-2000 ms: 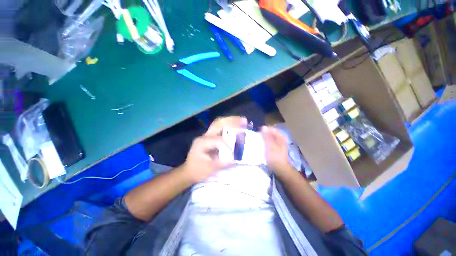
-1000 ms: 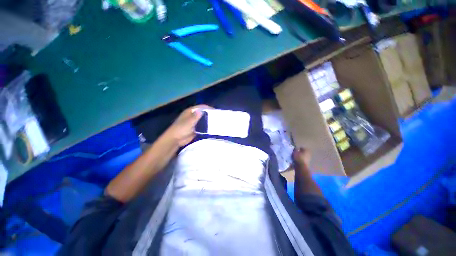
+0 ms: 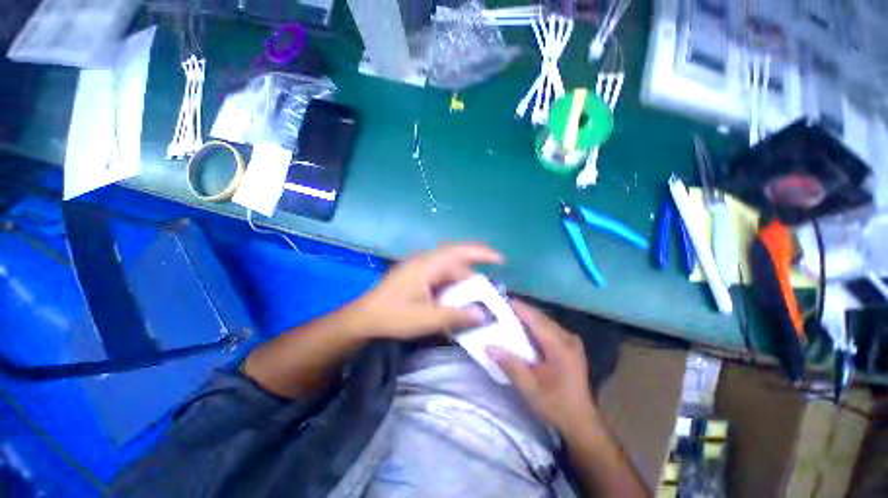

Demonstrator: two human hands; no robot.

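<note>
A small white device [image 3: 492, 336] with a dark window near one end is held over the lap, just below the bench's front edge. My left hand [image 3: 419, 292] holds its upper left end, with the thumb at the dark window. My right hand [image 3: 553, 365] grips its lower right end from the right side, thumb on top. Both hands are slightly blurred. The fingers beneath the device are hidden.
The green bench [image 3: 467, 185] bears light-blue cutters [image 3: 589, 238], a green spool [image 3: 581, 119], a dark smartphone [image 3: 321, 160], a tape roll [image 3: 215, 171], white cables [image 3: 548, 68] and an orange-and-black tool [image 3: 779, 282]. An open cardboard box [image 3: 643, 399] stands at lower right.
My view has swung left. My right hand has come from beside the cardboard box back to the device, which both hands now hold, tilted, close to the bench edge.
</note>
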